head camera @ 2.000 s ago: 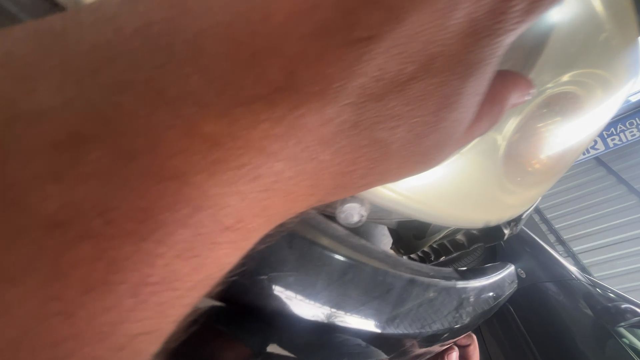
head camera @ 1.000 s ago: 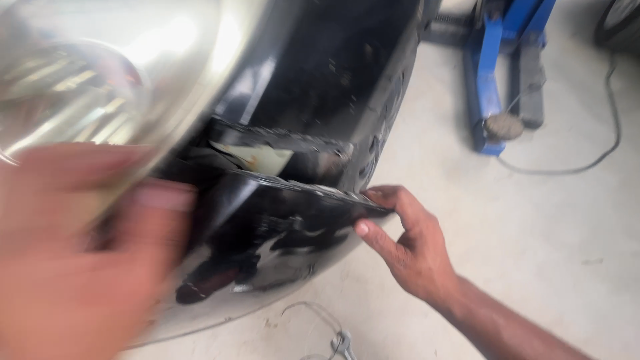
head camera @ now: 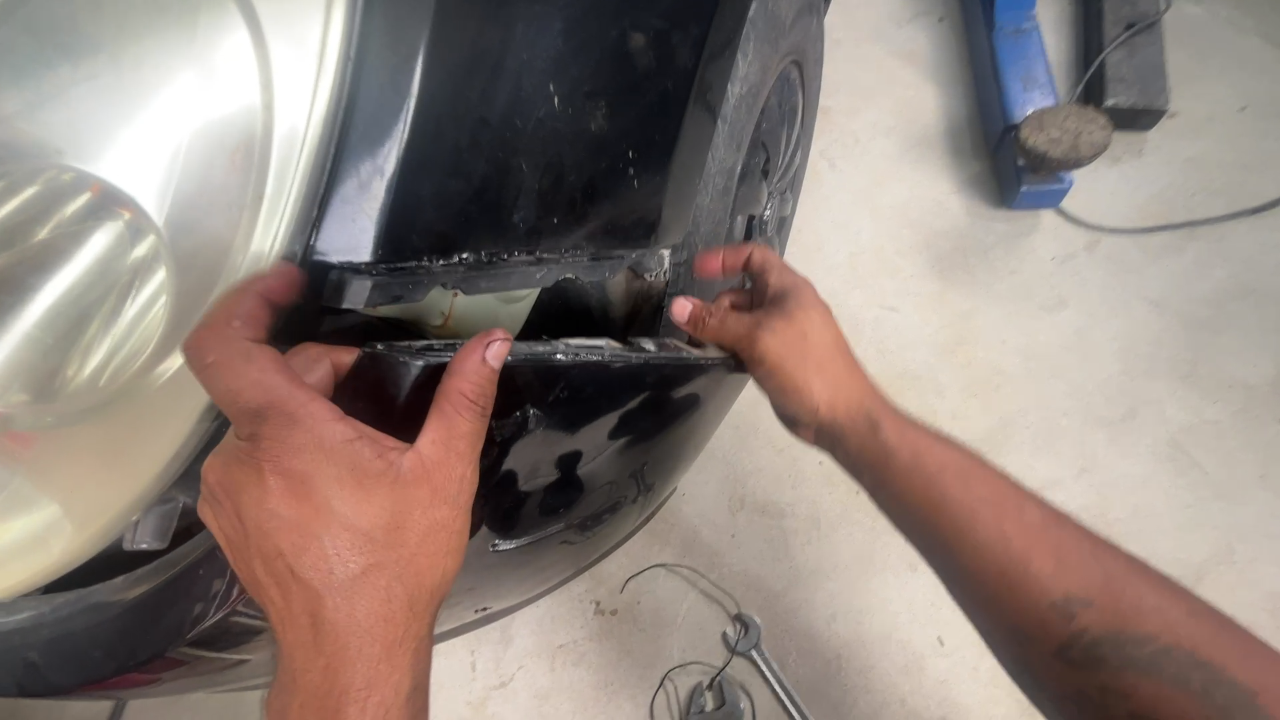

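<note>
A black car bumper cover (head camera: 600,450) stands apart from the black fender (head camera: 540,130), with a gap between their edges. My left hand (head camera: 340,460) is at the bumper's upper edge beside the headlight (head camera: 130,250), its thumb on the edge and some fingertips hidden behind the panel. At the other end of the gap, near the wheel arch, my right hand (head camera: 775,335) touches the bumper's corner, its thumb and forefinger apart. Inside the gap a pale green part (head camera: 460,310) shows.
The front wheel (head camera: 775,150) is behind the fender's edge. A blue lift arm (head camera: 1025,80) with a round pad (head camera: 1065,137) stands on the floor at upper right, a cable (head camera: 1170,225) beside it. A wrench (head camera: 765,655) and thin wire (head camera: 690,570) lie on the floor below the bumper.
The view has swung from the headlight down to the bumper corner. Since one second ago, my left hand has moved from in front of the headlight to the bumper's edge.
</note>
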